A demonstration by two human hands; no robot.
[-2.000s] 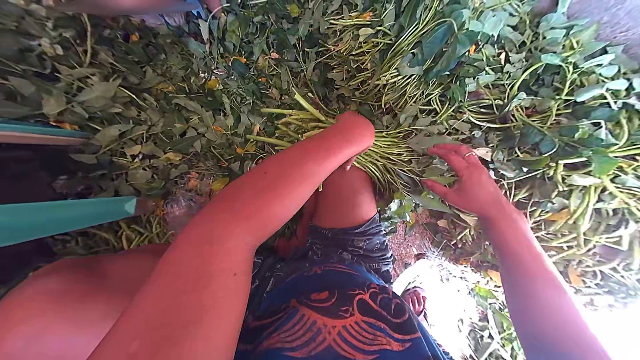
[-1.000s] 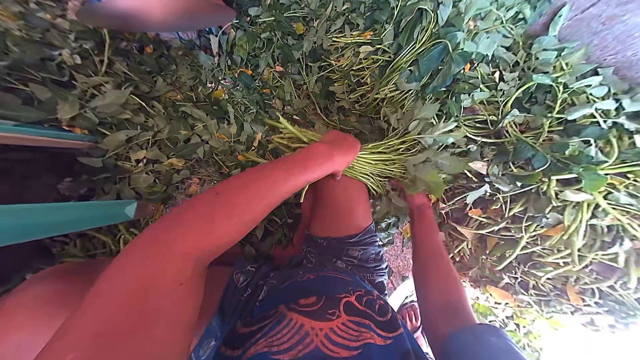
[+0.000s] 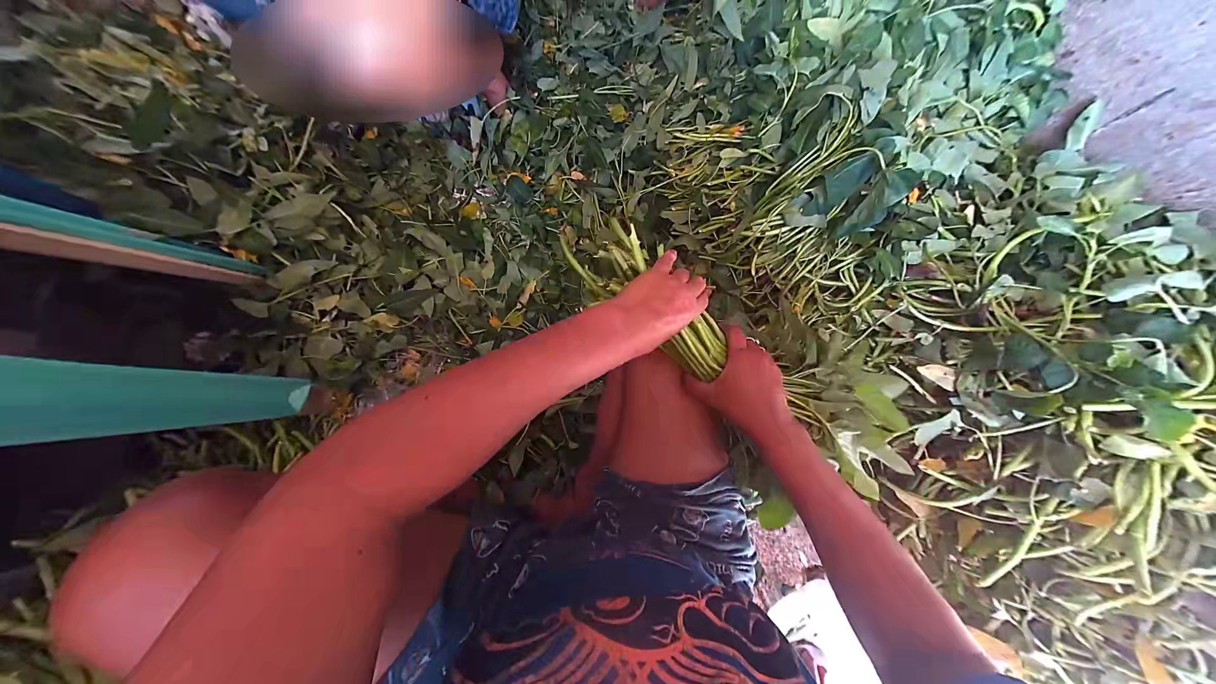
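Note:
A bundle of long green leafy stems point(image 3: 698, 344) lies across the space just above my knee, its cut ends pointing to the upper left and its leaves to the lower right. My left hand point(image 3: 662, 296) grips the bundle near the cut ends. Around its middle, nearer the leaves, my right hand point(image 3: 749, 380) is closed; a ring shows on one finger. Part of the stems is hidden under both hands.
Loose leafy vines point(image 3: 807, 228) cover the ground all around. Green-painted boards point(image 3: 142, 399) jut in at left. Another person point(image 3: 370, 57) is near at the top left. Bare concrete point(image 3: 1149, 95) shows at the upper right.
My right hand was apart from the bundle, then at its leafy end, and now grips its middle. My left hand has kept hold, and the bundle has turned to a steeper slant.

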